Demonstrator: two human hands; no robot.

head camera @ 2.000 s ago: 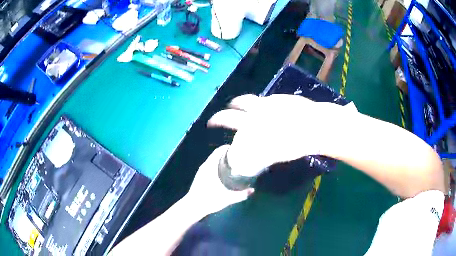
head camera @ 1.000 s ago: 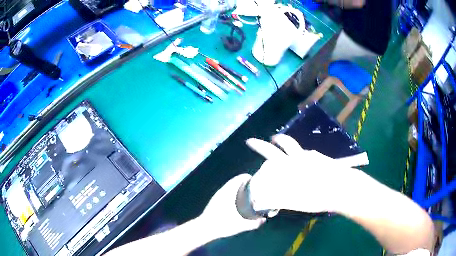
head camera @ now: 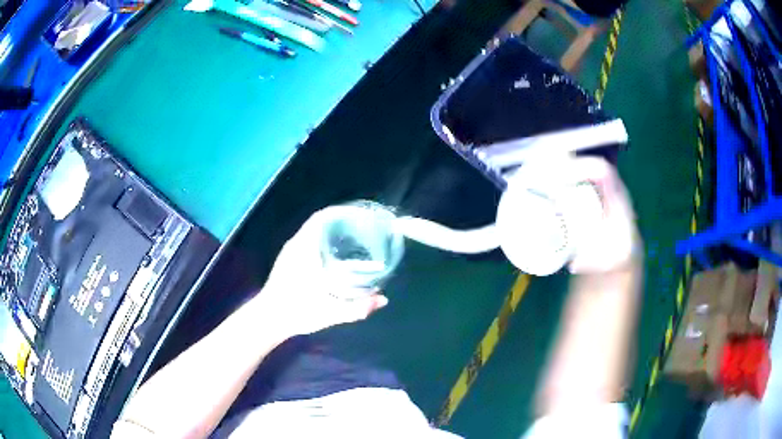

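My left hand (head camera: 321, 279) is wrapped around a clear cup or jar (head camera: 364, 244), open at the top, with something small and dark inside. My right hand (head camera: 604, 223) is blurred and holds a round white lid (head camera: 536, 231), apart from the jar and to its right. A pale curved strip, perhaps a finger or something attached to the lid, reaches from the lid toward the jar's rim; I cannot tell which. The opened laptop base (head camera: 90, 283) lies at the left on the green mat, its wide black battery (head camera: 107, 257) showing. No hand touches it.
Green bench mat (head camera: 197, 111) with pens and thin tools (head camera: 257, 41) at its far side. A blue box (head camera: 73, 26) is at the top left. A black waste bin (head camera: 514, 103) stands beside the bench. Cardboard boxes (head camera: 716, 317) and blue shelving (head camera: 729, 171) are at the right.
My hands have moved apart. The lid is off the jar, in my right hand, which has moved right. The jar's open top now shows. The view has shifted, so the bench things sit higher and further left.
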